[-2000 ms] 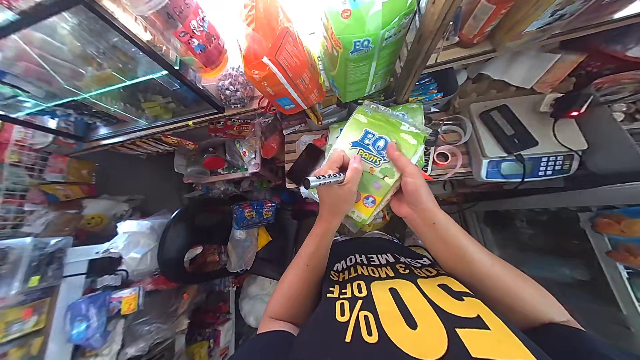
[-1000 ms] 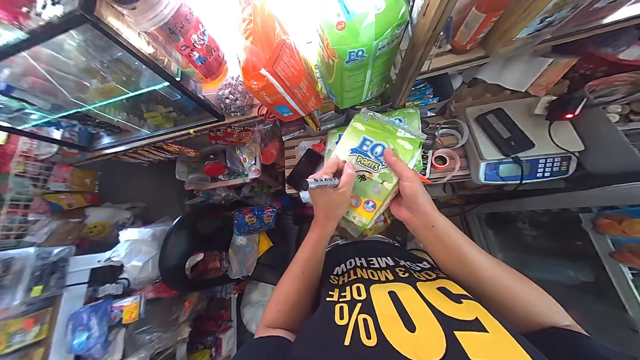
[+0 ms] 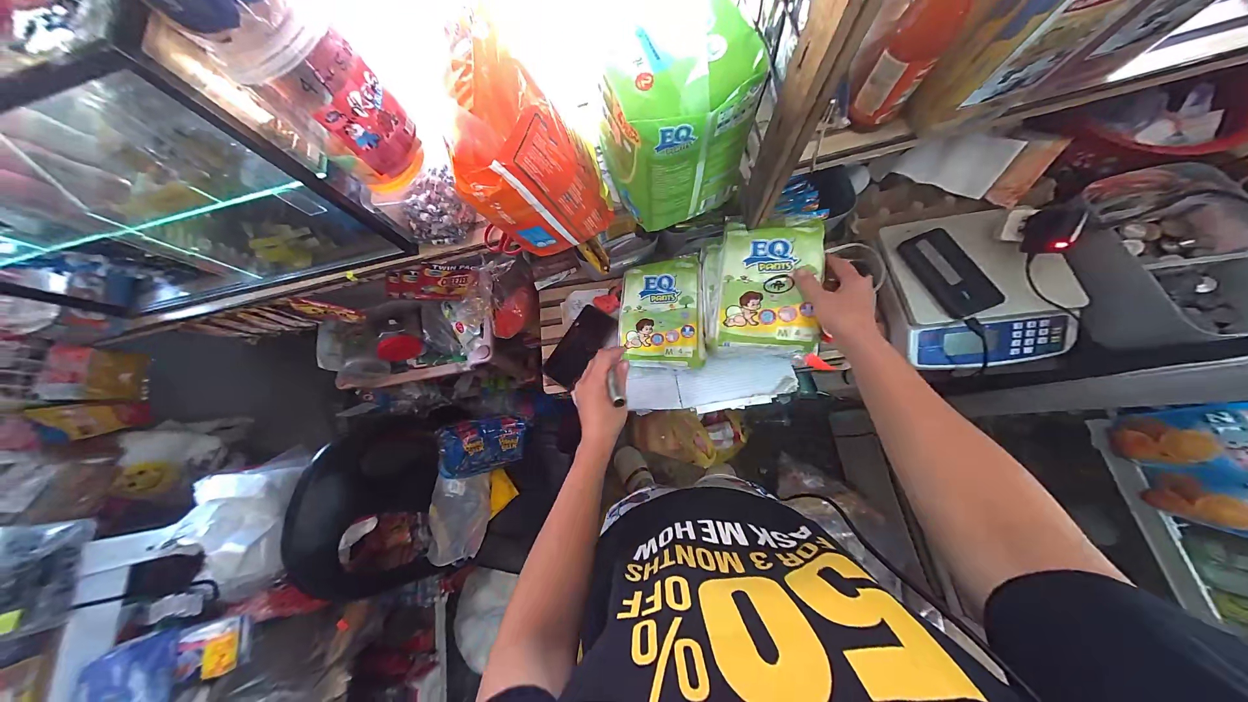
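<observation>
Two green packs of EQ diaper pants lie side by side on the counter. My right hand [image 3: 843, 304] grips the right edge of the right-hand diaper pack [image 3: 767, 292]. Close to the lower left corner of the left-hand diaper pack [image 3: 662, 314], my left hand [image 3: 600, 390] is closed around a marker [image 3: 616, 386]; whether its fingertips also touch the pack is unclear. White paper [image 3: 712, 386] shows below both packs. A dark smartphone [image 3: 581, 347] lies at the left of the packs.
A digital scale [image 3: 985, 312] with a black device [image 3: 949, 272] on it stands at right. Behind the packs are a large green diaper bag [image 3: 682, 122] and an orange bag [image 3: 526, 146]. A glass display case [image 3: 195, 185] is at upper left, a black stool [image 3: 322, 507] below.
Both hands held up one diaper pack before; now two packs lie side by side, and my hands have moved apart. The marker stays in my left hand.
</observation>
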